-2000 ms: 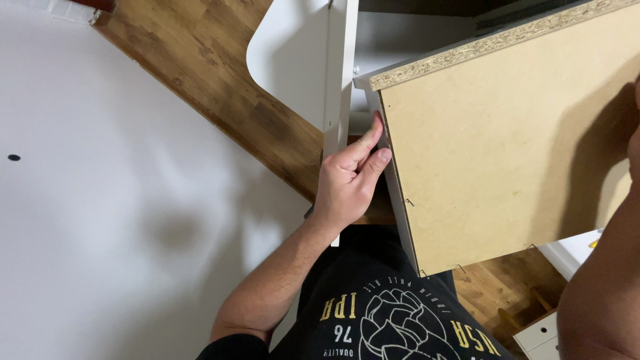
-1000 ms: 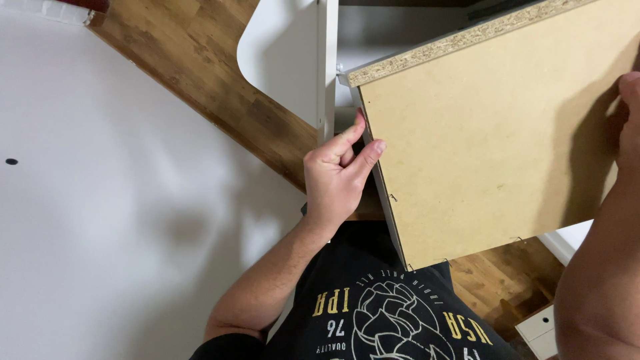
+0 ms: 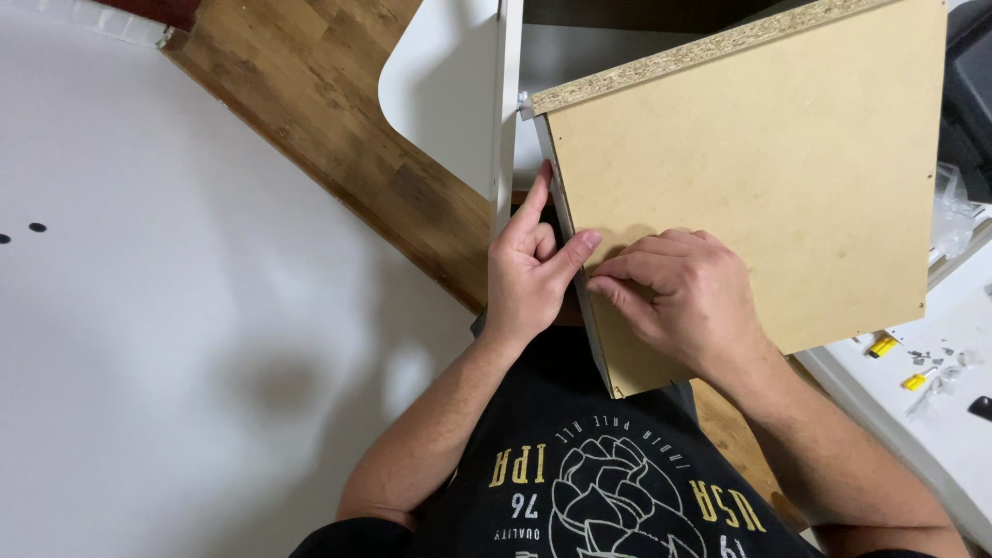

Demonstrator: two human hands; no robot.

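Observation:
A drawer with a tan fibreboard bottom panel (image 3: 744,170) faces me, its raw chipboard edge (image 3: 697,58) running along the top. My left hand (image 3: 535,271) grips the drawer's left side, with the forefinger along the side and the thumb on the panel's edge. Close beside it, my right hand (image 3: 682,294) has thumb and forefinger pinched together at the same edge of the panel; whether something small sits between them is hidden. A bent metal fastener (image 3: 618,392) shows at the lower left corner of the panel.
A white furniture panel (image 3: 504,116) stands upright left of the drawer. Wood-look floor (image 3: 310,116) borders a large white surface (image 3: 194,310). At the right, a white surface (image 3: 961,341) bears yellow-handled tools (image 3: 914,381), small metal bits (image 3: 922,358) and a clear plastic bag (image 3: 952,213).
My right hand has come from the panel's right side to its left edge, beside my left hand. My left hand stays at the drawer's left side.

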